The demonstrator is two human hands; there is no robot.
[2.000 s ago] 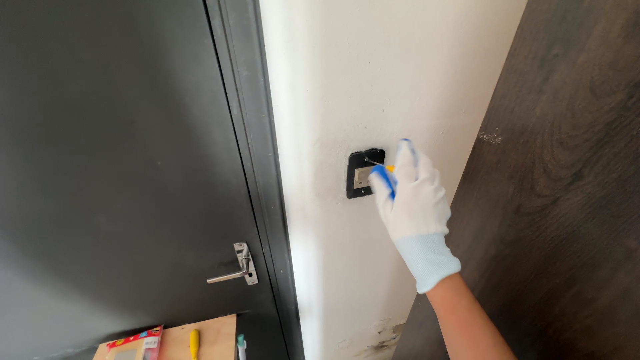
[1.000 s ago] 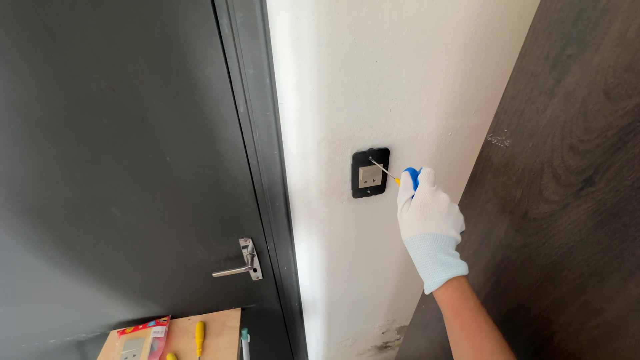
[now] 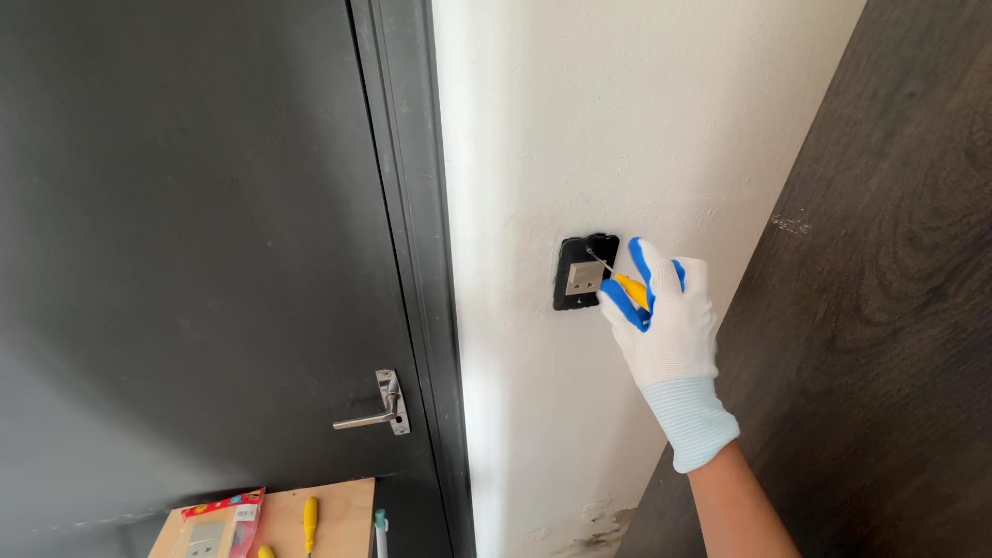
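Note:
My right hand [image 3: 670,318], in a white knit glove with blue coated fingertips, is around the yellow handle of a screwdriver [image 3: 632,290]. The thumb and a finger are spread about the handle. The screwdriver's tip meets the screw at the top of a black wall plate [image 3: 573,252], which holds a beige switch and socket module [image 3: 584,278]. The plate is mounted on the white wall, its lower screw showing below the module. My left hand is out of view.
A dark door with a metal lever handle [image 3: 391,403] stands at left, a dark wood-grain panel [image 3: 868,294] at right. At lower left, a wooden board [image 3: 345,508] bears a packaged switch and socket [image 3: 209,535] and yellow-handled tools [image 3: 311,518]. A teal-capped object [image 3: 380,527] is beside it.
The fingers of my right hand have spread about the screwdriver handle since a second ago, when they were closer together. The tip stays near the plate's upper screw.

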